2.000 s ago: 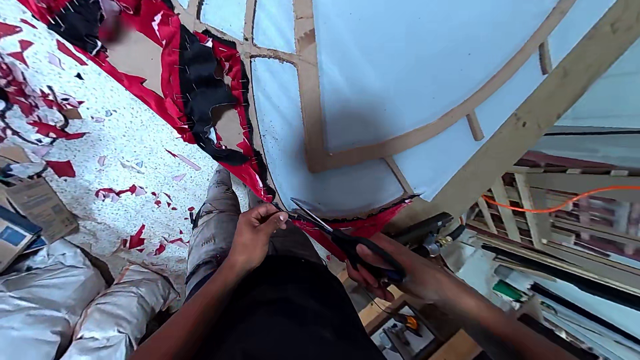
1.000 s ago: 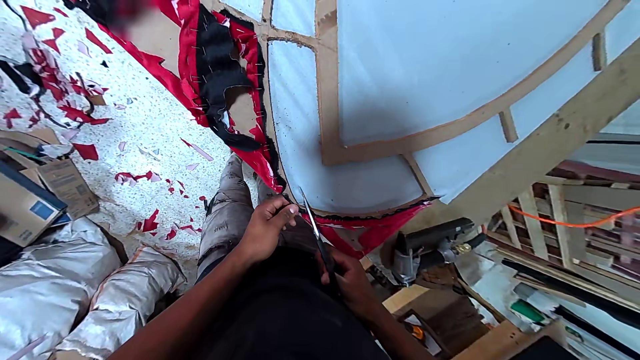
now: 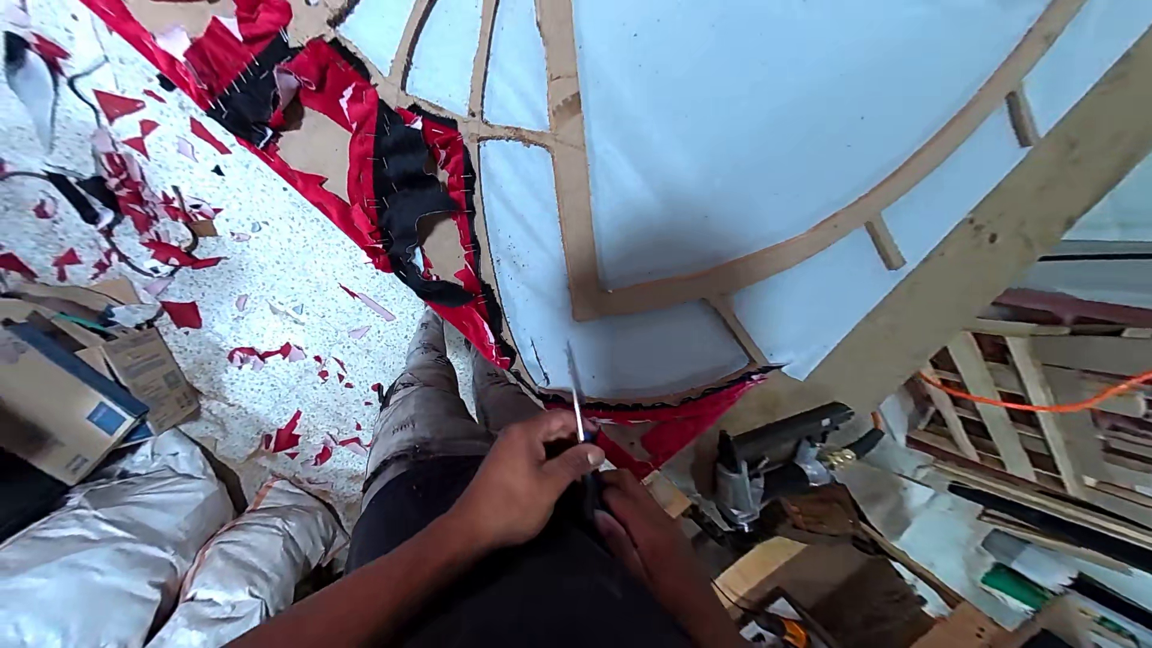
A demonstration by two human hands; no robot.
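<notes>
A pair of scissors (image 3: 577, 400) points up and away from my body, its blades over the white covering near the panel's lower edge. My right hand (image 3: 630, 522) is closed around the dark handles, partly hidden. My left hand (image 3: 531, 472) is beside the blades, thumb and fingers pinched together near their base; what lies between them is too small to tell. Red fabric (image 3: 693, 423) borders the curved edge just right of the scissors. Red and black fabric strips (image 3: 409, 193), fixed with many pins or staples, run along the brown frame (image 3: 580, 234) at the upper left.
Fabric scraps (image 3: 183, 314) litter the speckled floor at left. Cardboard boxes (image 3: 148, 378) and stuffed white sacks (image 3: 126, 531) lie at lower left. A dark power tool or air tool (image 3: 783, 436) stands right of my hands. Wooden slats (image 3: 990, 396) and an orange cord (image 3: 1062, 408) are farther right.
The scissors have turned from pointing up-left to nearly straight up, and my right hand has come in closer to my left. The left hand remains near the fabric edge.
</notes>
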